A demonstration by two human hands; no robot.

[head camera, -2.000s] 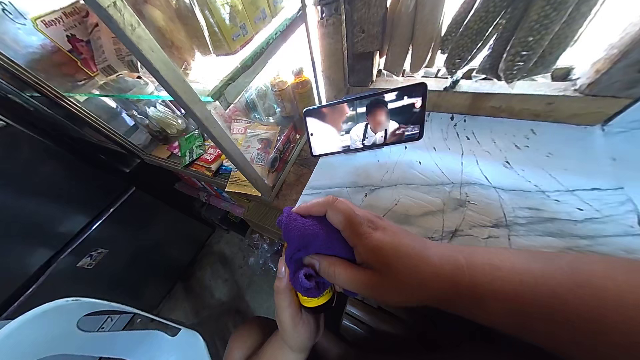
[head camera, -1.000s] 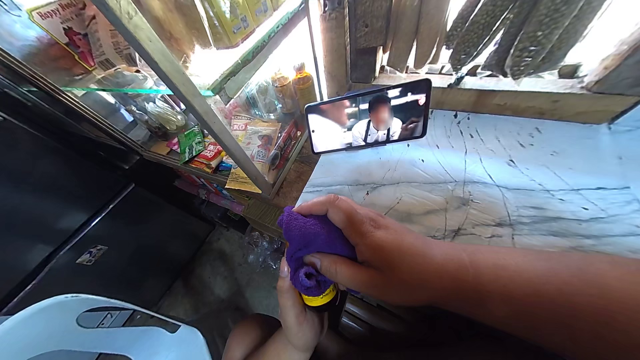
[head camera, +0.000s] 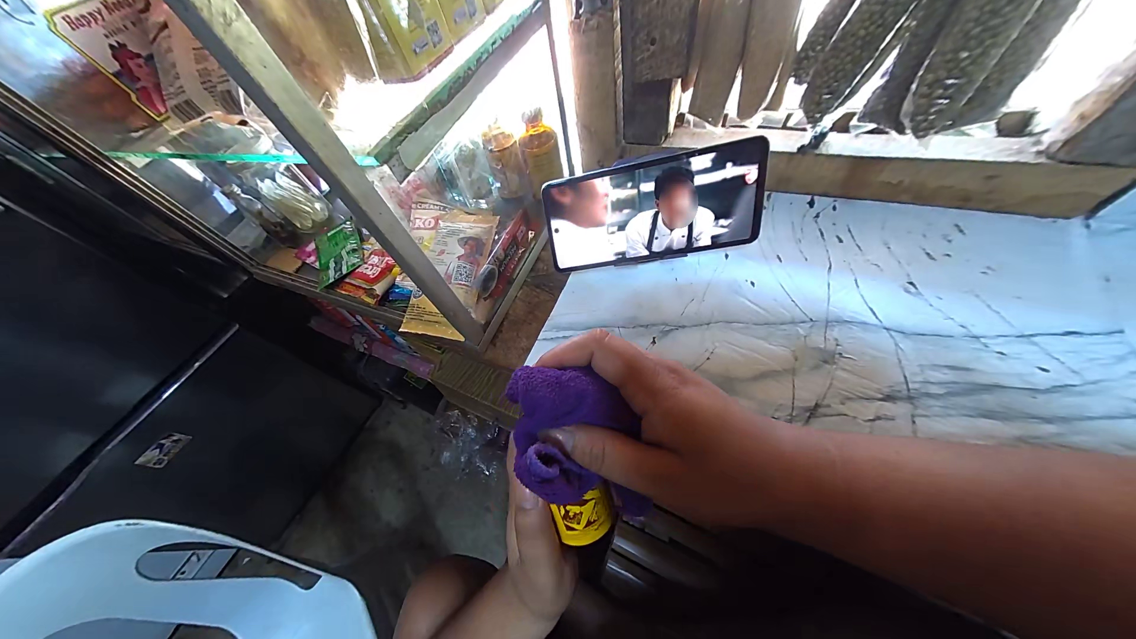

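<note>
My right hand [head camera: 657, 426] grips a purple terry cloth [head camera: 568, 408], which is wrapped over the upper part of a dark bottle [head camera: 593, 552] with a yellow label [head camera: 584, 516]. From below and to the left, my left hand [head camera: 537, 550] holds the same bottle, its fingers partly hidden behind the cloth and bottle. The bottle's top is covered by the cloth, and its lower end is lost in shadow. Beyond my hands a smartphone [head camera: 657, 204] stands tilted at the edge of the marble-patterned table cover [head camera: 870, 337], with a video showing on its screen.
A glass display case [head camera: 328, 169] with packets and bottles stands at the left, beside the table. A white plastic chair [head camera: 328, 595] is at the lower left, near a dark cabinet [head camera: 115, 355]. Filled plastic bags [head camera: 958, 71] hang by the wooden slats behind the table.
</note>
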